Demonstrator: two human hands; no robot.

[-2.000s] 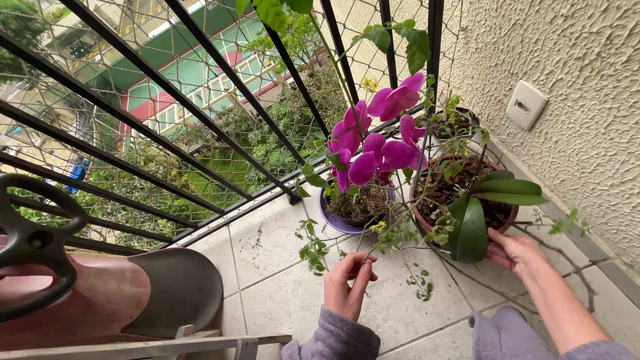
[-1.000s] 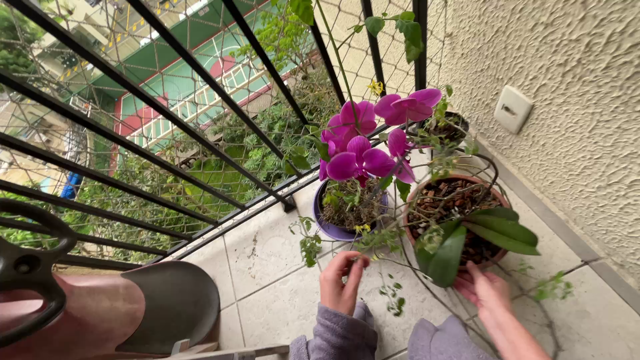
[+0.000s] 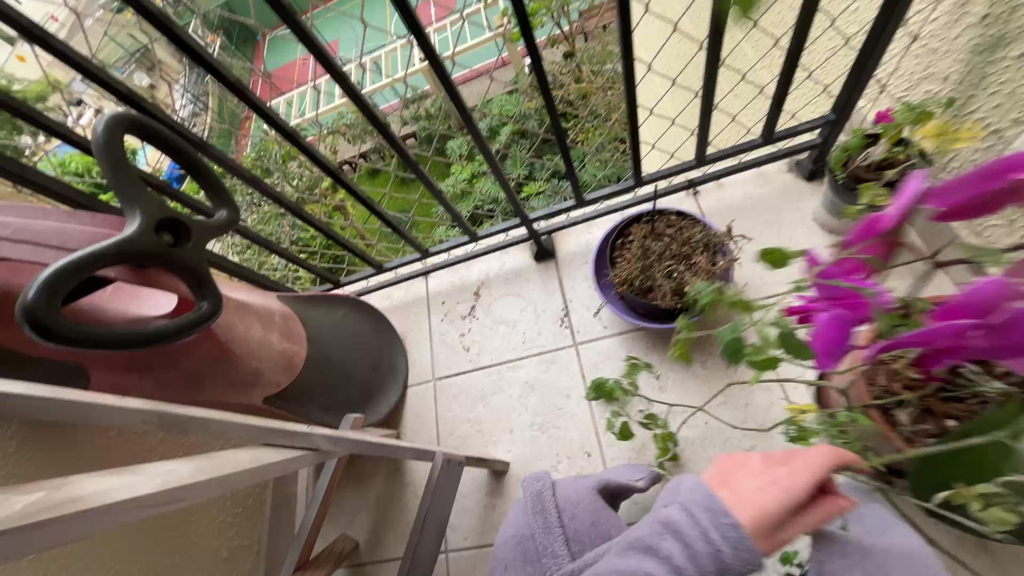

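My left hand [image 3: 788, 492] reaches in from the bottom right, thumb and fingers closed on a thin green plant stem. To its right stands a terracotta pot [image 3: 846, 392] of bark chips with an orchid's broad leaves, partly cut off by the frame edge. Blurred magenta orchid flowers [image 3: 848, 296] lean over it. Leafy vine stems [image 3: 720, 392] trail from there across the floor. A purple pot [image 3: 602, 276] with dry, brown growth sits by the railing. My right hand is out of view.
A black metal railing [image 3: 456, 104] with netting runs behind. On the left are a pinkish ride-on toy or similar object [image 3: 248, 344] with a dark handle [image 3: 128, 240], and a wooden frame [image 3: 240, 436]. A small grey pot [image 3: 840, 200] stands in the far corner. Soil crumbs dot the tiles.
The view has swung left. The magenta flowers, earlier over the purple pot, now lie to its right, near the terracotta pot. My right hand, earlier at the terracotta pot, has left the view.
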